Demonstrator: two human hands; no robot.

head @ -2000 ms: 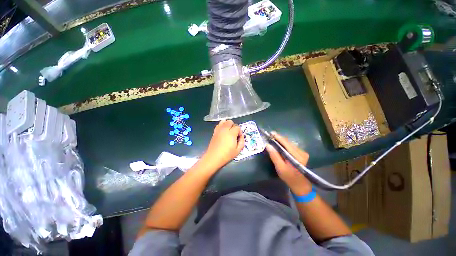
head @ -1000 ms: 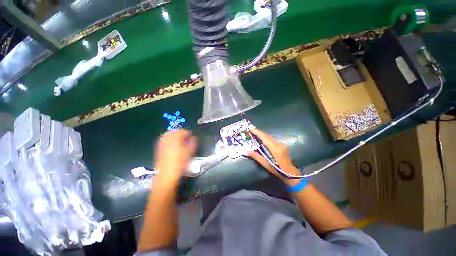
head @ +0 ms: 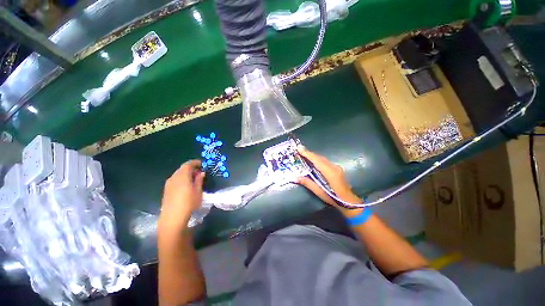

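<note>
A white housing with circuit board lies open below the clear fume hood. Its bagged cord trails left. My right hand holds the soldering iron, tip up, and touches the housing's right side. My left hand is at the lower left edge of the pile of blue disc components. Its fingertips are close together; whether a disc is between them cannot be told.
Stacked white units with bagged tails stand at far left. Other units lie on the green conveyor. A cardboard tray and black soldering station are at right. The iron's cable curves right.
My left hand left the housing, passed over the blue discs and is now at their lower left. My right hand stays at the housing with the iron. Conveyor units have shifted right.
</note>
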